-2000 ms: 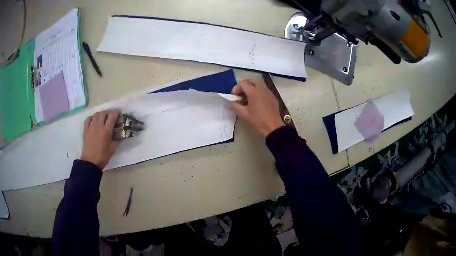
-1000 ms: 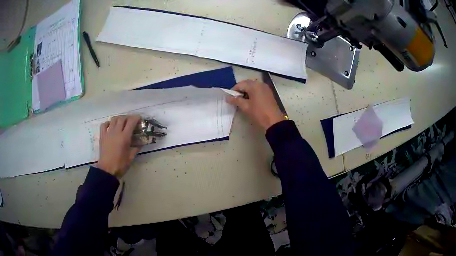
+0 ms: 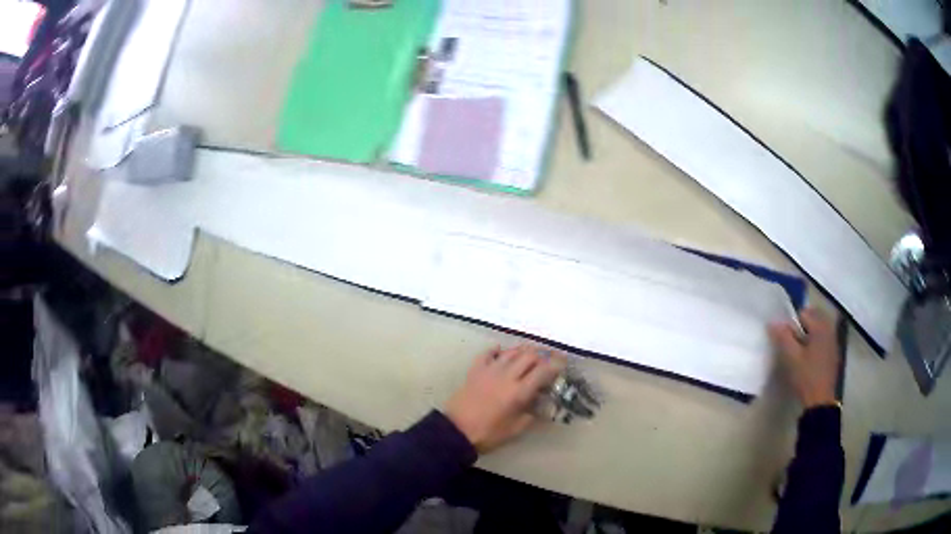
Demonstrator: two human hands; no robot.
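A long white paper marker (image 3: 605, 302) lies on dark navy fabric (image 3: 761, 273), whose edge shows along the near side and at the upper right corner. My left hand (image 3: 508, 394) is on the metal clamp weight (image 3: 571, 398), which sits on the table just off the marker's near edge. My right hand (image 3: 808, 355) pinches the raised corner of the paper at the marker's right end. The dark blades of the shears show partly beside my right hand; their handles are hidden.
A grey block weight (image 3: 162, 156) sits on the marker's far left end. A green folder (image 3: 349, 83) with a printed page, lilac swatch (image 3: 461, 136) and pen (image 3: 577, 117) lies behind. A cut strip (image 3: 746, 177), machine base plate (image 3: 926, 339) and small cut piece (image 3: 907, 467) are at right.
The view has swung left, bringing the block weight and marker's left end in. My left hand has moved the clamp weight off the paper onto the table. My right hand still pinches the corner.
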